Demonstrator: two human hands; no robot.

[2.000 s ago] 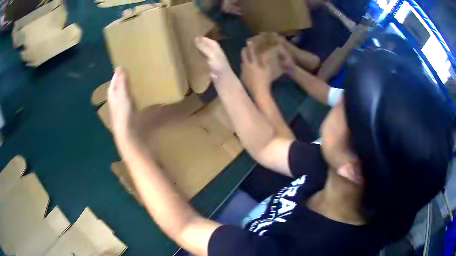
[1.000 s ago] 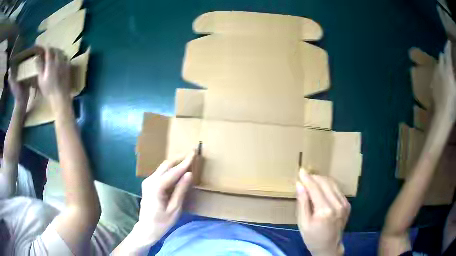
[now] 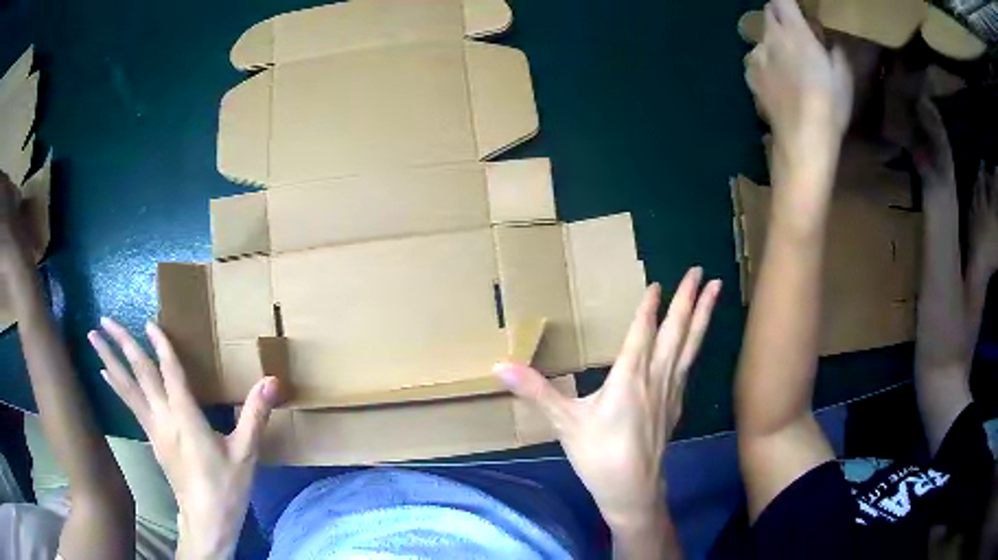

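Observation:
A flat box blank (image 3: 378,295) lies before me with its lid panel (image 3: 372,115) and tuck flap (image 3: 367,27) at the far end. Its front panel is folded up at the near edge, with small corner flaps (image 3: 273,356) turned inward at both ends. Another blank's strip (image 3: 405,432) shows beneath it. My left hand (image 3: 197,438) is at the near left corner, fingers spread, thumb by the left corner flap. My right hand (image 3: 618,421) is at the near right corner, fingers spread, thumb tip at the right corner flap (image 3: 525,341).
On the right, another person's arm (image 3: 793,263) reaches over brown blanks (image 3: 837,273) on the dark green table (image 3: 646,109). On the left, another person's arm (image 3: 49,361) is beside cardboard pieces (image 3: 16,104) at the picture's edge.
The view turned from the neighbour on the right to the blank before me. Since one second ago, the front panel has risen, its corner flaps have turned inward, and both hands have spread open.

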